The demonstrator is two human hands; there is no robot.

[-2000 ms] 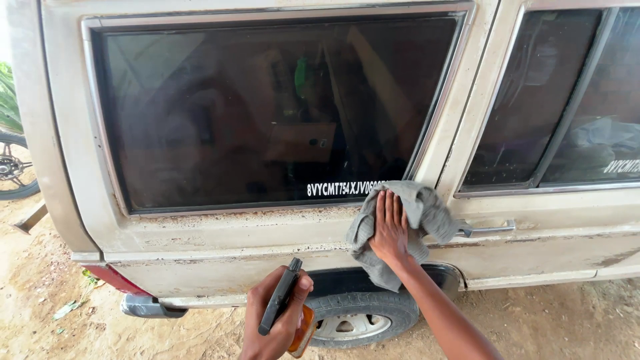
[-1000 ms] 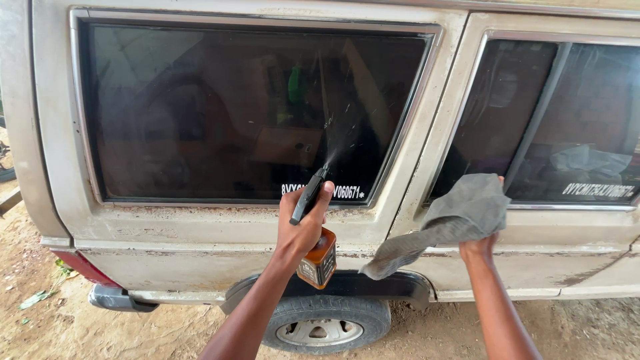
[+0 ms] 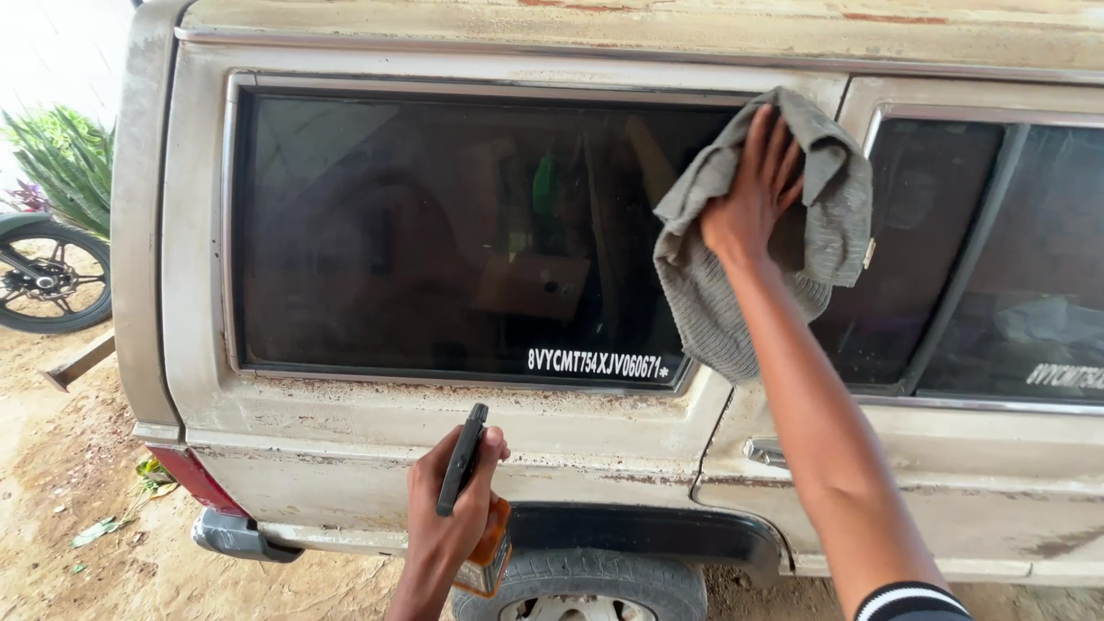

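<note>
My left hand (image 3: 453,496) grips a spray bottle (image 3: 490,552) with a black trigger head and an orange body, low in front of the rusty panel under the rear side window (image 3: 414,233). My right hand (image 3: 755,185), fingers spread, presses a grey ribbed cloth (image 3: 837,190) against the upper right corner of that dark window and its metal frame. Parts of the cloth hang down over the pillar. White characters run along the lower right of the glass. The palm side of my right hand is hidden.
The worn beige vehicle has a door handle (image 3: 766,452) at right, a second side window (image 3: 1035,259), a rear wheel (image 3: 582,586) below and a bumper end (image 3: 241,535) at lower left. A motorcycle wheel (image 3: 52,276) and green plants (image 3: 69,164) stand at far left on dirt ground.
One second ago spray left the bottle near the window's lower right; no spray shows now. My right hand has moved up with the cloth onto the upper right corner, and my left hand is lower.
</note>
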